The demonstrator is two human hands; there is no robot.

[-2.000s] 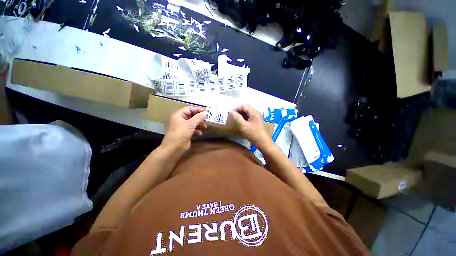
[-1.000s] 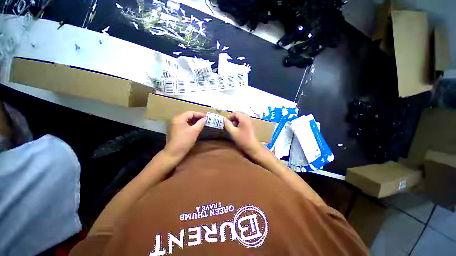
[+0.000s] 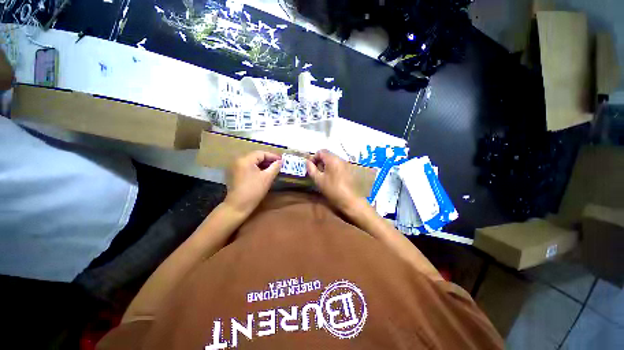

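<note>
A small white barcode label (image 3: pixel 293 165) is held by its two ends between my hands, in front of the near side of a long brown inner carton (image 3: pixel 232 148). My left hand (image 3: pixel 252 179) pinches its left end with thumb and finger. My right hand (image 3: pixel 332 176) pinches its right end. Whether the label touches the carton I cannot tell. The carton's middle is partly hidden by my hands.
A second long brown carton (image 3: pixel 102 117) lies at left. A printed label strip (image 3: pixel 274 113) curls behind. Blue-and-white card pieces (image 3: pixel 425 193) fan out at right. A smartphone (image 3: pixel 46 67), black cables (image 3: pixel 427 34) and brown boxes (image 3: pixel 525 244) also show. A person's pale sleeve (image 3: pixel 61 198) is at left.
My hands have moved closer together and slightly down with the label, against the carton's near side in view. The person at left has shifted, and a smartphone now shows at upper left.
</note>
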